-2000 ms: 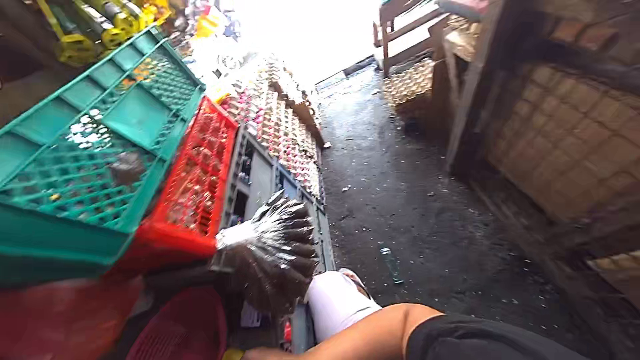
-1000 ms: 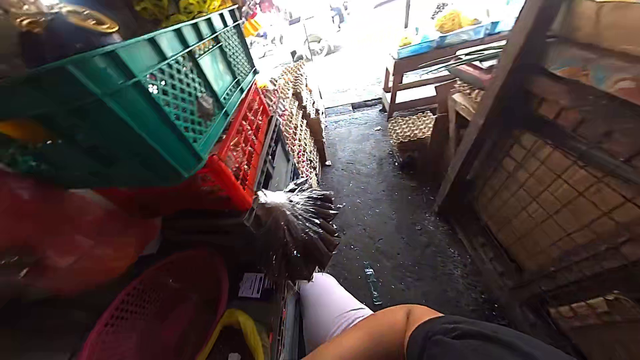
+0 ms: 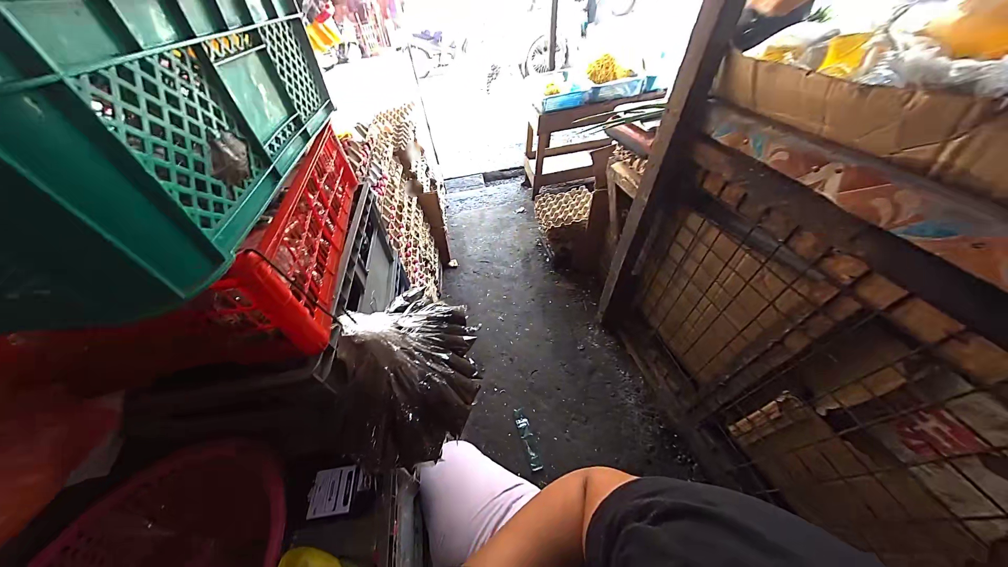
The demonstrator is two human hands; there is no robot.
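Neither of my hands shows. One of my arms, bare below a dark sleeve, reaches down past the bottom edge, across my leg in pale cloth. Left of that arm hangs a bunch of dark plastic bags (image 3: pixel 409 370), gathered at a whitish top beside a red plastic crate (image 3: pixel 303 252). A green plastic crate (image 3: pixel 181 134) rests above the red one. Low at the left are a dark pink perforated plastic basket (image 3: pixel 181 504), a printed card (image 3: pixel 334 492) and part of a yellow object (image 3: pixel 309 557). What my hands hold or touch is hidden.
Egg trays (image 3: pixel 405 213) are stacked beyond the crates, with more egg trays (image 3: pixel 564 209) across the dark floor (image 3: pixel 512 315). A wooden post (image 3: pixel 669 157) and wire mesh (image 3: pixel 732 315) line the right side. Blue containers (image 3: pixel 564 101) stand on a wooden bench near the bright opening. A green wrapper (image 3: pixel 528 441) lies on the floor.
The view has swung, bringing more of the right side into sight. Two seconds ago part of a hand showed at the bottom edge; it has gone out of view.
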